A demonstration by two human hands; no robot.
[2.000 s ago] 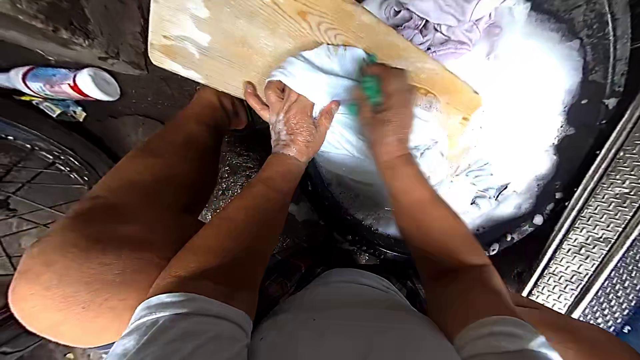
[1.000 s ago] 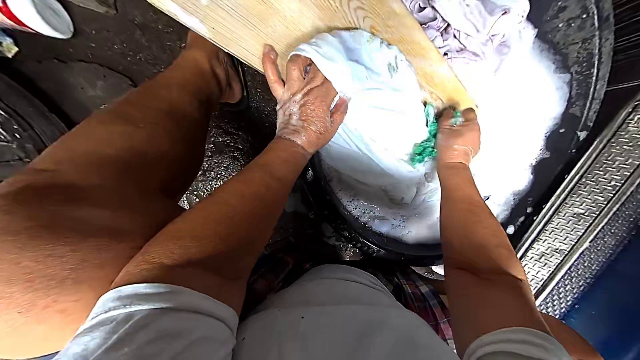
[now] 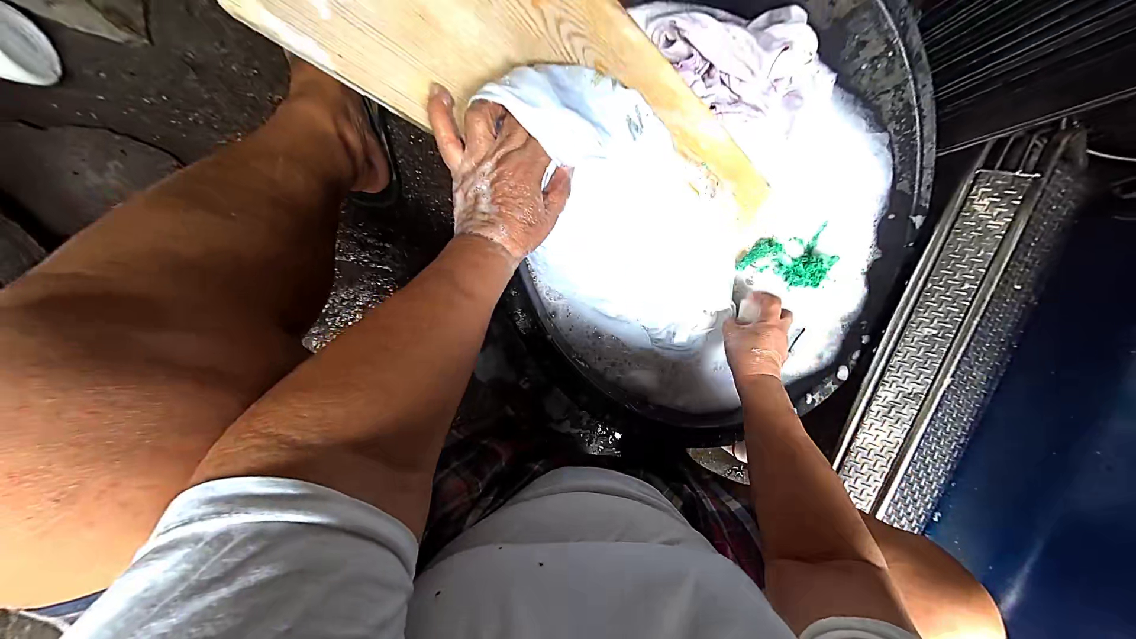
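Note:
A white cloth garment [image 3: 621,204] lies over a wooden board [image 3: 426,53] and hangs into a round black tub [image 3: 919,133] of suds. My left hand [image 3: 506,182], wet with foam, grips the cloth's upper left edge against the board. Lower right, my right hand [image 3: 759,333] is at the cloth's lower end in the suds, its fingers curled; they seem to pinch something pale, perhaps the cloth. Just above it, a green mesh scrubber [image 3: 794,262] rests on the foam, apart from the fingers. A pale lilac cloth [image 3: 728,53] lies behind the board.
A ridged metal rail [image 3: 941,337] runs along the tub's right side, beside a dark blue surface [image 3: 1047,444]. A white round container [image 3: 27,44] is at the top left. My legs are on both sides, with wet ground by the left foot.
My right hand has let go of the green scrubber and moved down towards the near side of the tub. My left hand stays on the cloth's upper edge.

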